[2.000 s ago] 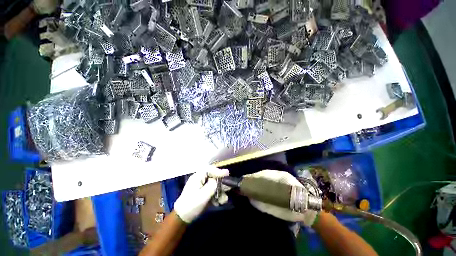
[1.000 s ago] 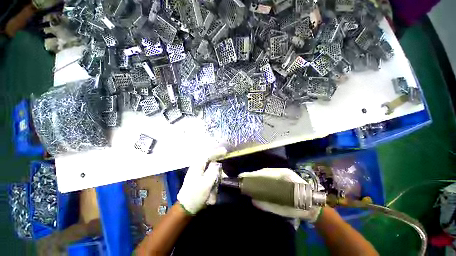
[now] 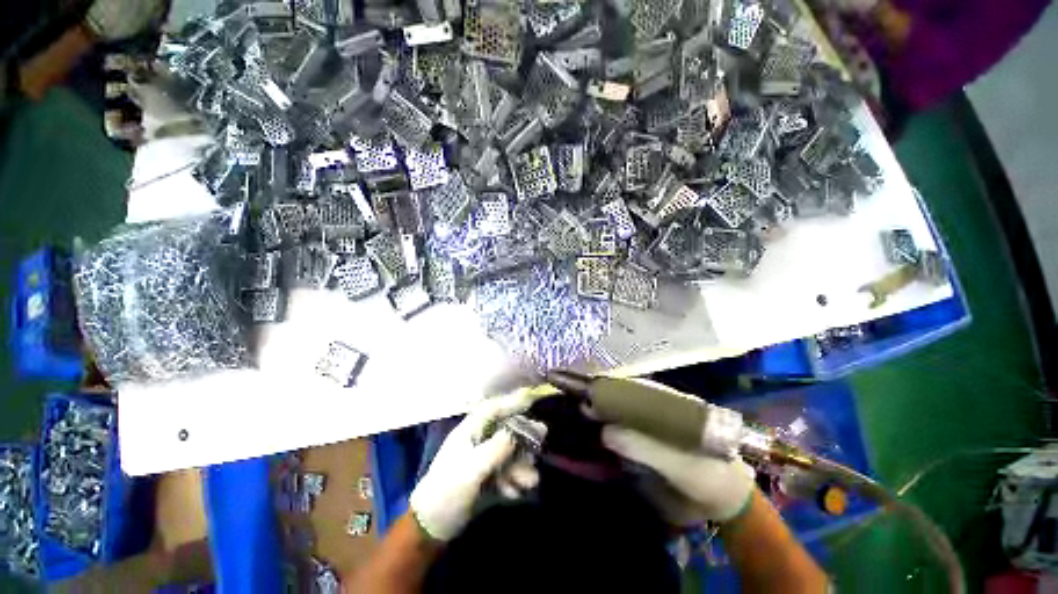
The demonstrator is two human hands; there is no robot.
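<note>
My left hand (image 3: 470,470), in a white knitted glove, holds a small metal bracket (image 3: 522,434) just below the table edge. My right hand (image 3: 685,470), also gloved, grips the olive-grey air screwdriver (image 3: 650,412). Its dark nose points left, above and apart from the bracket. Shiny thin screws (image 3: 543,311) lie loose near the table's yellowish front edge. Perforated metal brackets (image 3: 534,172) are heaped behind them. A single bracket (image 3: 340,362) lies apart on the white table (image 3: 279,406).
A clear bag of screws (image 3: 162,296) lies at the table's left end. A wrench (image 3: 888,285) lies at the right end. Blue bins (image 3: 79,487) stand below the edge. The air hose (image 3: 864,487) curves right. Another person's purple sleeve (image 3: 969,41) shows at top right.
The screwdriver's nose has risen away from the bracket in my left hand, and the tool now tilts down to the right. My left hand has turned, so more of the bracket shows.
</note>
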